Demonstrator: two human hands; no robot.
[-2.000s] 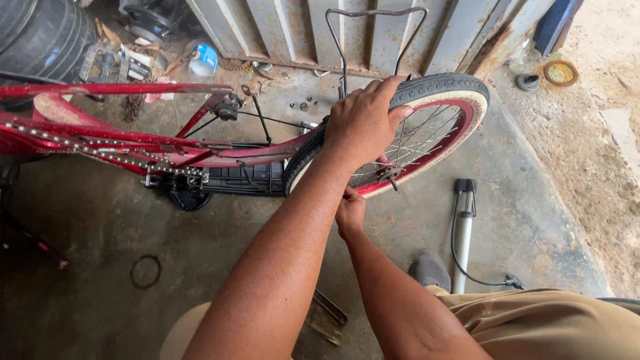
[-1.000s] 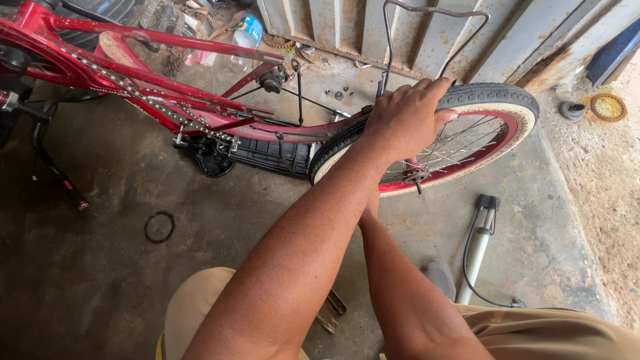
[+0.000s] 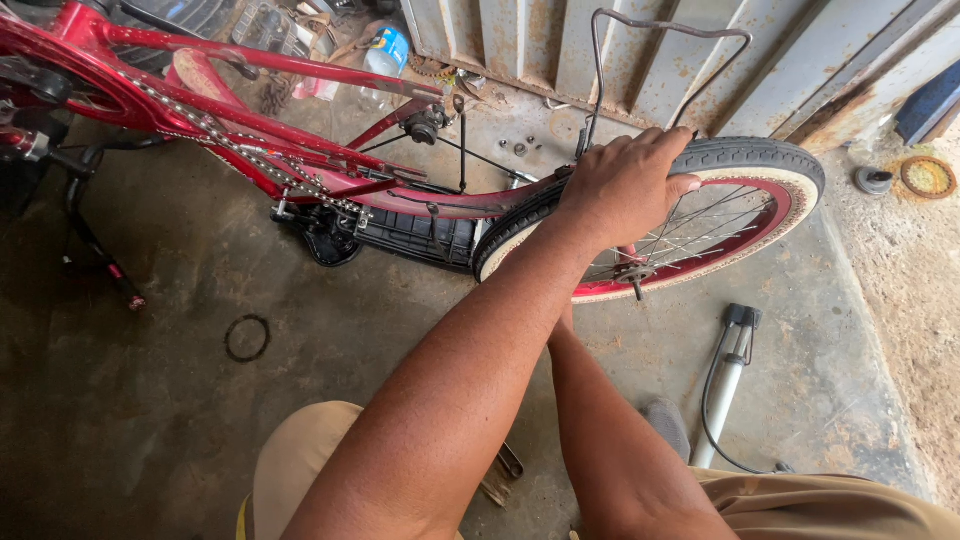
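Observation:
My left hand [image 3: 630, 180] lies over the black tyre [image 3: 750, 154] of a bicycle wheel, fingers across the tread and thumb on the inner side. This wheel has a cream sidewall, a red rim [image 3: 776, 199] and wire spokes; its hub axle [image 3: 636, 281] points toward me. Of my right hand [image 3: 562, 322], only the part by the wrist shows, at the wheel's near edge; my left forearm hides the rest. Left of the wheel lies the red bicycle frame [image 3: 262, 120], with a slack chain [image 3: 202, 124], a curved red mudguard [image 3: 450, 202] and a black rack [image 3: 420, 232].
A floor pump [image 3: 724, 405] with a black hose lies at the right, near my shoe [image 3: 667, 424]. A dark ring [image 3: 247, 337] and a wrench [image 3: 510, 459] are on the concrete. Small nuts [image 3: 520, 148] and a plastic bottle [image 3: 384, 64] lie near the corrugated metal panel [image 3: 555, 52].
My left hand stays on the tyre. My right hand's fingers, visible by the rim two seconds ago, are now hidden behind my left forearm. The view has shifted.

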